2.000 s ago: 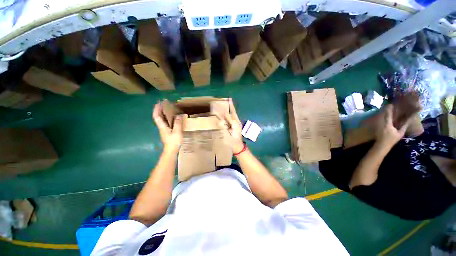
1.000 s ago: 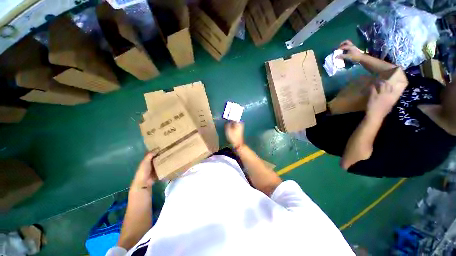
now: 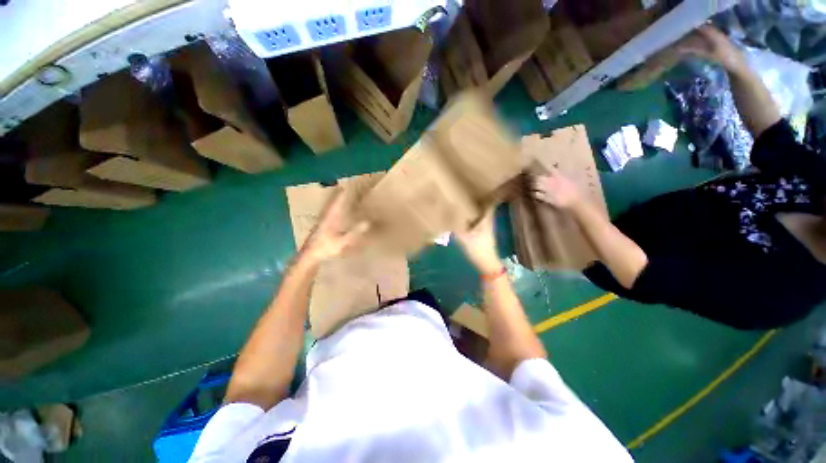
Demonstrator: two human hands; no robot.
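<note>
A brown folding carton (image 3: 430, 185), blurred by motion, is held tilted in the air in front of me. My left hand (image 3: 337, 231) is at its lower left side, fingers spread. My right hand (image 3: 478, 240) grips its lower right edge. A flat carton blank (image 3: 355, 294) lies under it, partly hidden by the carton and my left hand. A small bit of the white slips (image 3: 443, 239) shows just below the carton.
Open brown boxes (image 3: 314, 124) stand in a row under the white bench edge, with a power strip (image 3: 323, 25) above. At right, a second worker in black (image 3: 725, 244) reaches over a stack of blanks (image 3: 569, 231). More slips (image 3: 623, 147) lie beyond. A blue stool (image 3: 186, 420) is lower left.
The carton has been raised up and right from my lap side. My right hand has moved from the white slips to the carton. The second worker's arm now reaches up toward the bench leg.
</note>
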